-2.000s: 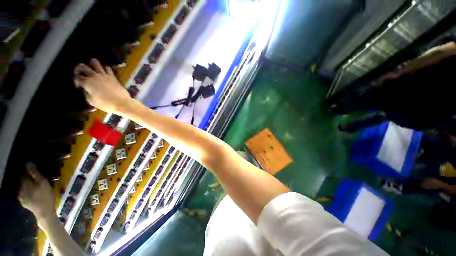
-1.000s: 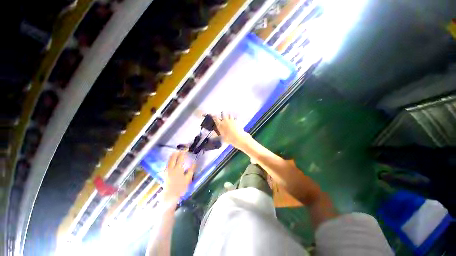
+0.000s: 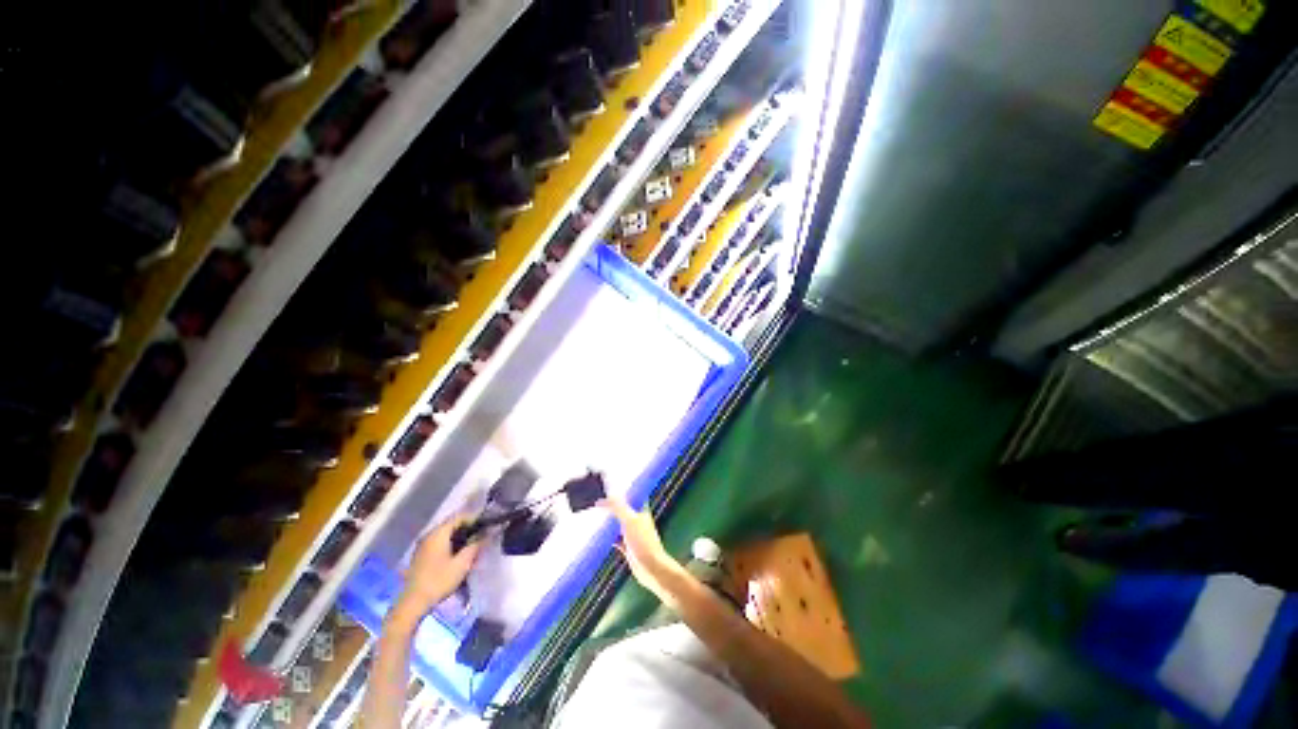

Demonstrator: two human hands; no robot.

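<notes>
The blue turnover tray with white lining (image 3: 605,363) rests slantwise across the rack's front. My right hand (image 3: 638,538) holds a black power adapter (image 3: 585,491) at its fingertips over the tray's right side. My left hand (image 3: 439,567) pinches a black output cord bundle (image 3: 467,533) at the tray's left side. A thin cord stretches between the hands. More black adapters are below and between them: one near the middle (image 3: 527,536), one just above it (image 3: 508,484), one near the tray's lower end (image 3: 481,644). Whether the middle ones touch the lining is unclear.
Shelves with yellow socket boards (image 3: 413,373) and rows of dark adapters curve along the left. A red marker tag (image 3: 248,674) hangs at lower left. A bright tube light (image 3: 826,128), step stool (image 3: 804,598), blue tray on the floor (image 3: 1210,648) and a person's dark-clad leg (image 3: 1182,463) are to the right.
My hands came from the upper shelf down to the tray. My right hand now lifts an adapter, my left hand grips the cords, and the adapters have spread apart. The view has shifted.
</notes>
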